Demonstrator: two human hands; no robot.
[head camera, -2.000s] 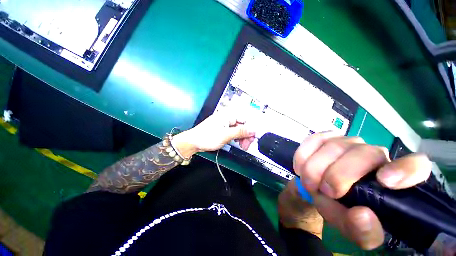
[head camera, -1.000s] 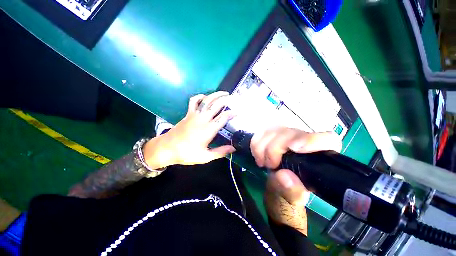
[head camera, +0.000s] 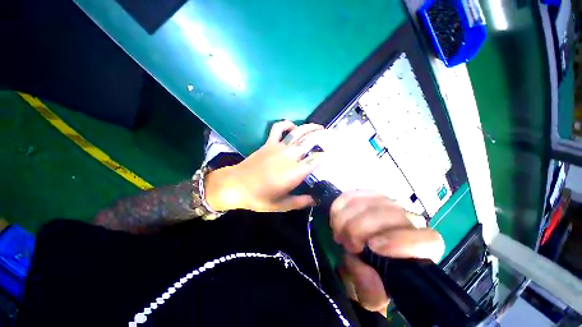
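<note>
The display unit (head camera: 399, 108) lies on the bench with its bright white-silver back up, on a black foam sheet (head camera: 357, 73). My right hand (head camera: 376, 233) is closed around the black electric screwdriver (head camera: 424, 287), whose front end reaches the unit's near left corner. My left hand (head camera: 271, 172) rests at that same corner, fingers on the edge and thumb beside the screwdriver's front end. Whether its fingertips hold a small part cannot be told. A thin white lead (head camera: 313, 246) hangs from the unit's near edge. The screwdriver's tip is hidden.
A blue screw tray (head camera: 452, 32) with dark contents stands by the white rail (head camera: 471, 108) beyond the unit. Glossy black rectangles (head camera: 469, 255) lie at the right. The green bench top (head camera: 281, 51) extends to the left. A blue object (head camera: 16, 255) is at the lower left.
The view has turned, so the unit and tray appear further right. My left hand moved from the screwdriver's tip area to the unit's corner. The screwdriver's front end moved to that corner too.
</note>
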